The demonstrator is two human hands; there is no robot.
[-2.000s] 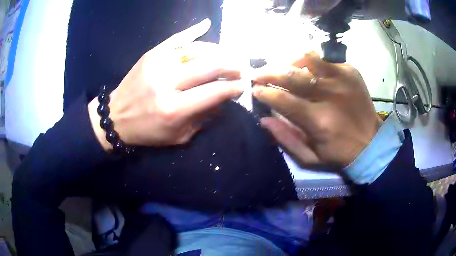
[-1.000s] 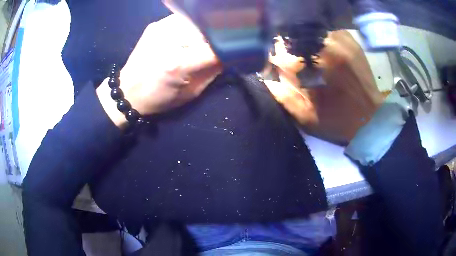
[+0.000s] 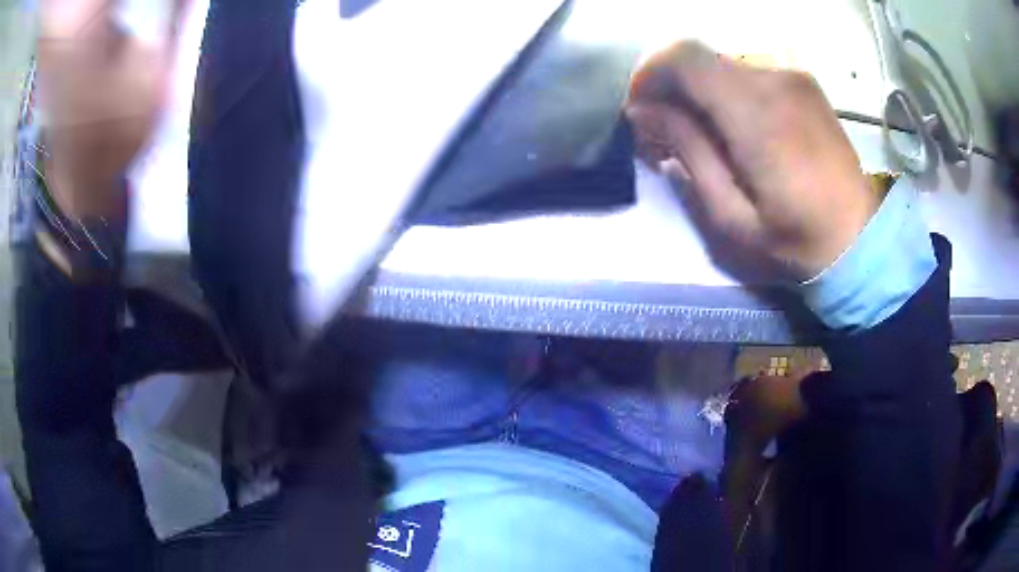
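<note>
A large dark cloth hangs down at the left over the table's front edge, blurred. A smaller flap of dark cloth with a shiny grey face spreads above the white table toward the right. My right hand has its curled fingertips at the flap's right edge and appears to pinch it. My left hand is at the far left, strongly blurred and away from the flap; its fingertips and any hold are unclear.
Large silver scissors lie on the white table at the right. A strip with ruler-like ticks runs along the front edge. My lap is below. Patterned floor shows at lower right.
My left hand has swung from the machine to the far left. The dark cloth has moved off the middle and my lap, baring the front edge. The machine head has left the view.
</note>
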